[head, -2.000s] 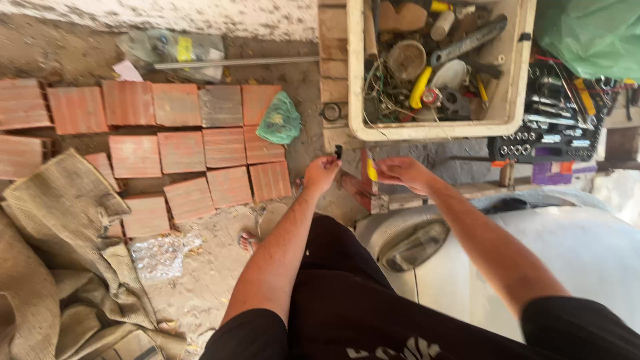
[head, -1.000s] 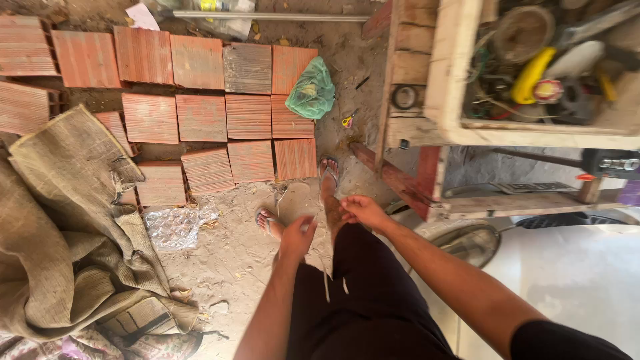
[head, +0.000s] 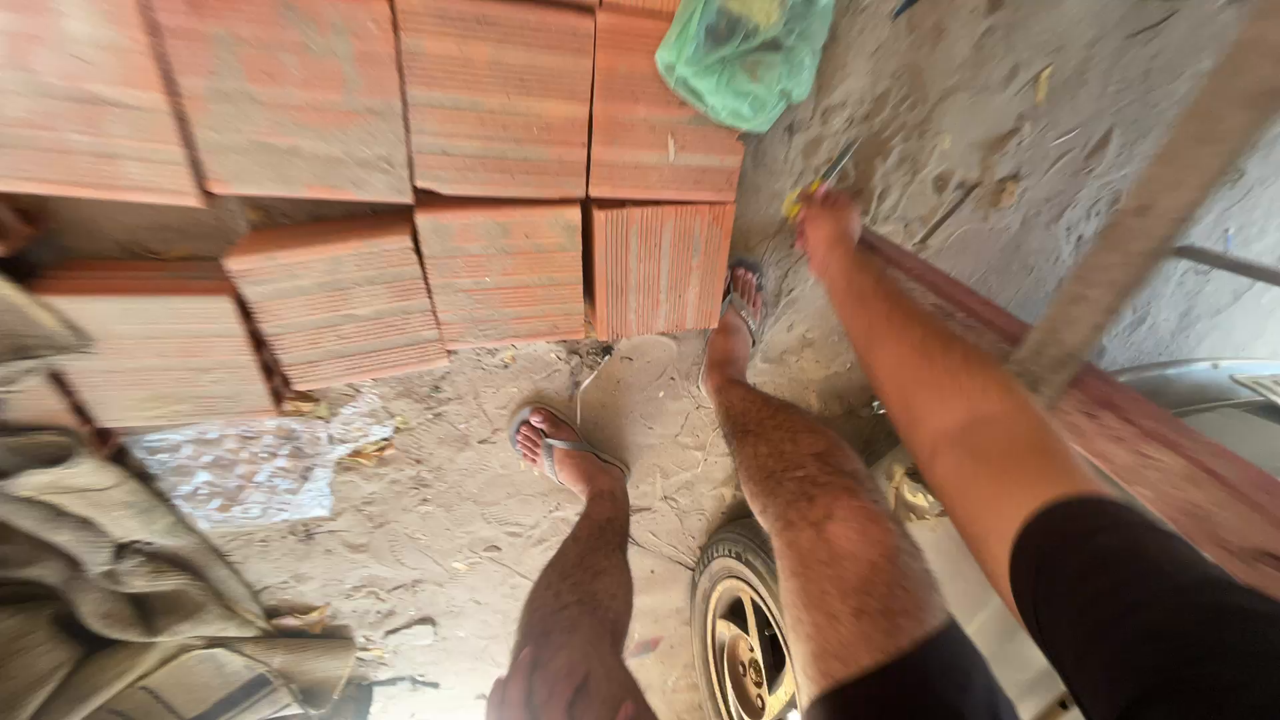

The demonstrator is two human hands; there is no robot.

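A yellow-handled tool with a pointed metal blade (head: 840, 162), apparently scissors, is in my right hand (head: 828, 225). My fingers are closed around its yellow handle, low over the sandy ground, and the blade points up and to the right. The hand is just beyond my sandalled right foot (head: 742, 300). At the bottom edge, blurred fingers of my left hand (head: 508, 692) show against my left knee; most of this hand is cut off, and whether it holds anything is not visible.
Hollow red clay bricks (head: 500, 270) lie in rows at the upper left, with a green plastic bag (head: 745, 60) at their corner. Clear plastic wrap (head: 250, 470) and coarse fabric (head: 110, 540) lie left. A wheel (head: 745, 630) stands by my right leg; a reddish wooden beam (head: 1130, 430) slants on the right.
My right hand has reached down to the ground and taken hold of the yellow-handled tool, which lay there near the bricks one second ago. The view has shifted down towards the ground.
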